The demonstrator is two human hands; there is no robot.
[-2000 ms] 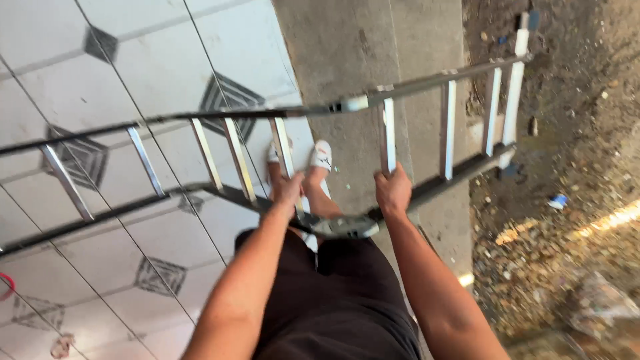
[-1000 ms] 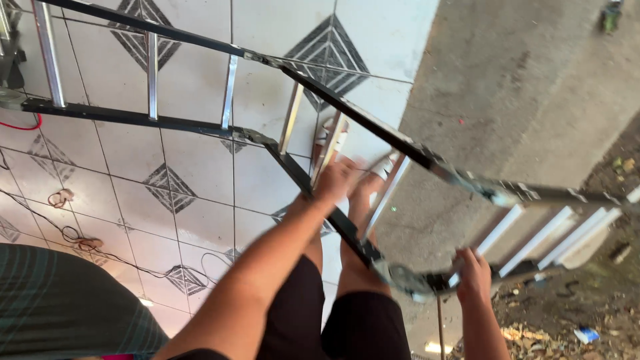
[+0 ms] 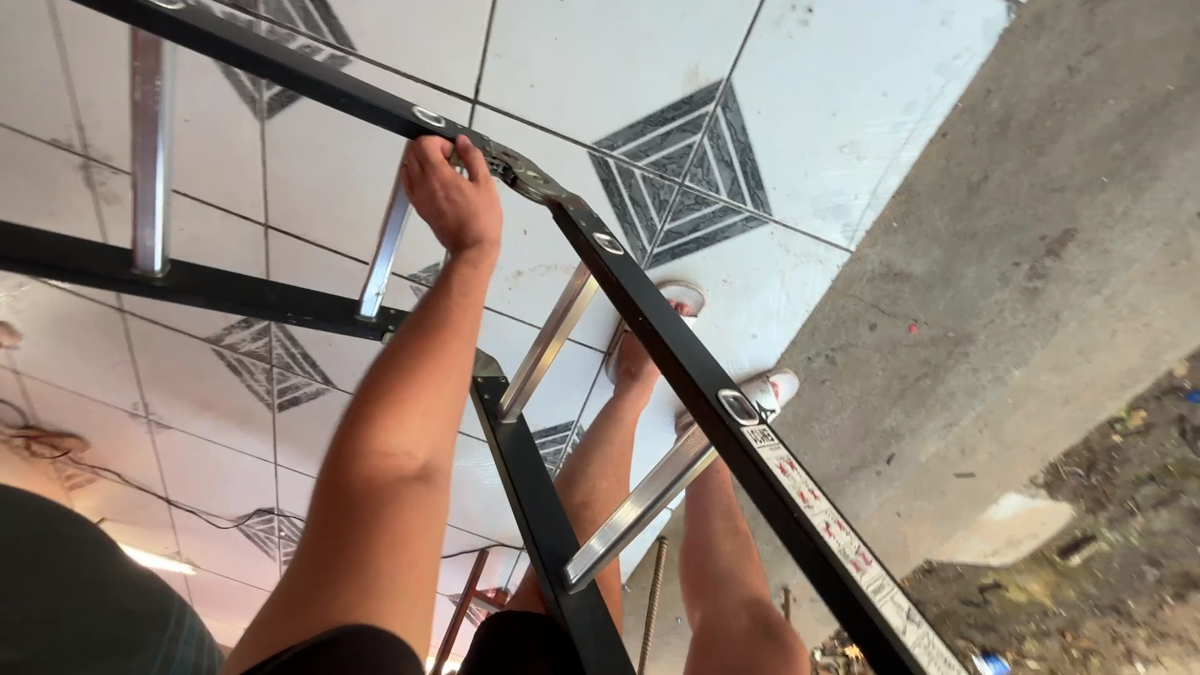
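A folding ladder [image 3: 647, 309] with black side rails and bare metal rungs crosses the view, bent at its hinges. My left hand [image 3: 455, 192] is at the top end of a rung [image 3: 384, 253], fingers curled against the upper rail beside the metal hinge [image 3: 525, 173]. Its palm side is hidden, so how firmly it grips is unclear. The second hinge [image 3: 487, 366] is partly behind my forearm. A label with writing and red marks runs along the right rail. My right hand is out of the frame.
My feet in white slip-on shoes [image 3: 771, 394] stand on white tiles [image 3: 562, 56] with dark diamond patterns, below the ladder. A concrete strip [image 3: 1012, 225] and littered dirt [image 3: 1125, 525] lie right. A cable [image 3: 159, 487] runs over the tiles at left. Rusty rebar [image 3: 653, 600] shows at bottom.
My left hand has moved from a rung near my feet to the rung end by the upper hinge. My right hand, on a rung earlier, has left the view. The view has shifted.
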